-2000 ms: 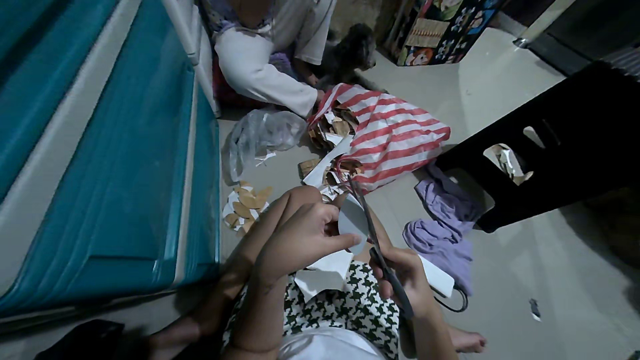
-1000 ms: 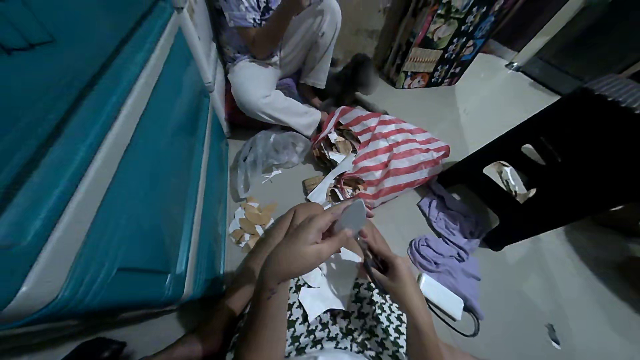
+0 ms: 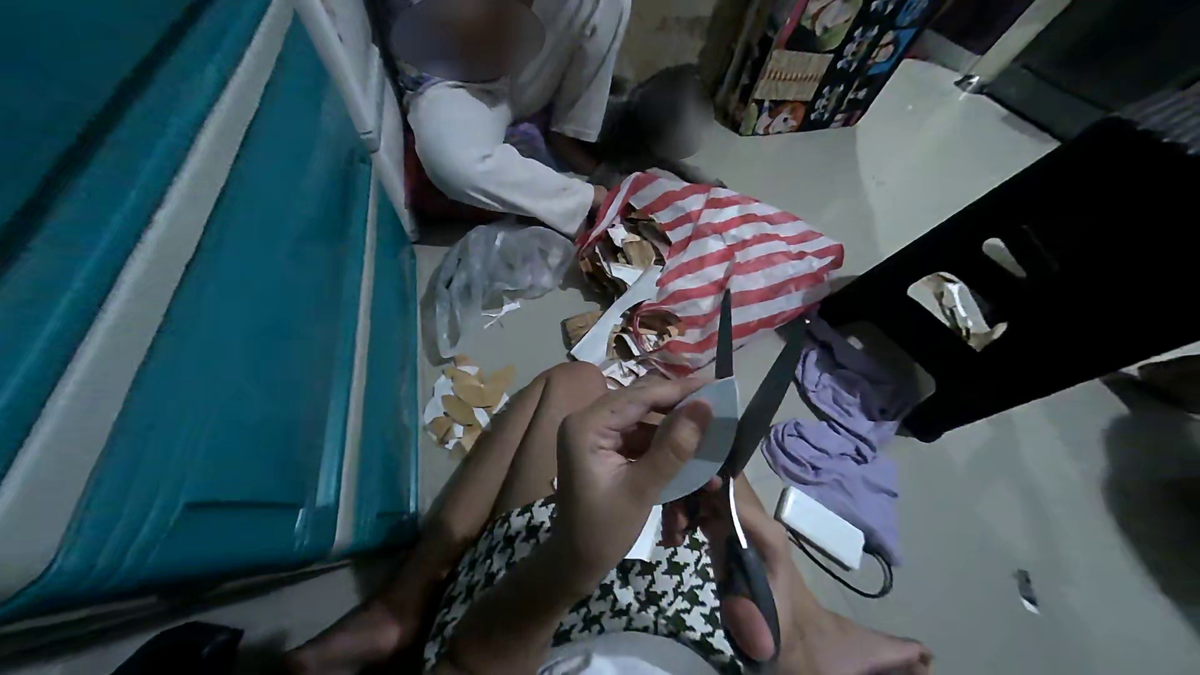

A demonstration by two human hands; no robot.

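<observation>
My left hand (image 3: 623,459) pinches a curved white piece of paper or card (image 3: 710,441) between thumb and fingers. My right hand (image 3: 741,562) grips the dark handles of a pair of scissors (image 3: 757,412). Their blades stand apart and point away from me, close against the right edge of the piece. Another white scrap (image 3: 645,534) lies on my patterned shorts, partly hidden by my left hand. On the floor beside my leg is a small pile of brown and white cut pieces (image 3: 466,403).
Ahead, a red-and-white striped bag (image 3: 741,253) spills scraps near a clear plastic bag (image 3: 506,267) and a seated person (image 3: 497,159). Teal drawers (image 3: 244,328) stand left. Right are a purple cloth (image 3: 844,450), a white power bank or similar device (image 3: 820,527) and a black plastic item with cutouts (image 3: 1059,272).
The scissor blades have opened wide and now show beside the piece. The white scrap on my lap shows less than before, behind my left hand.
</observation>
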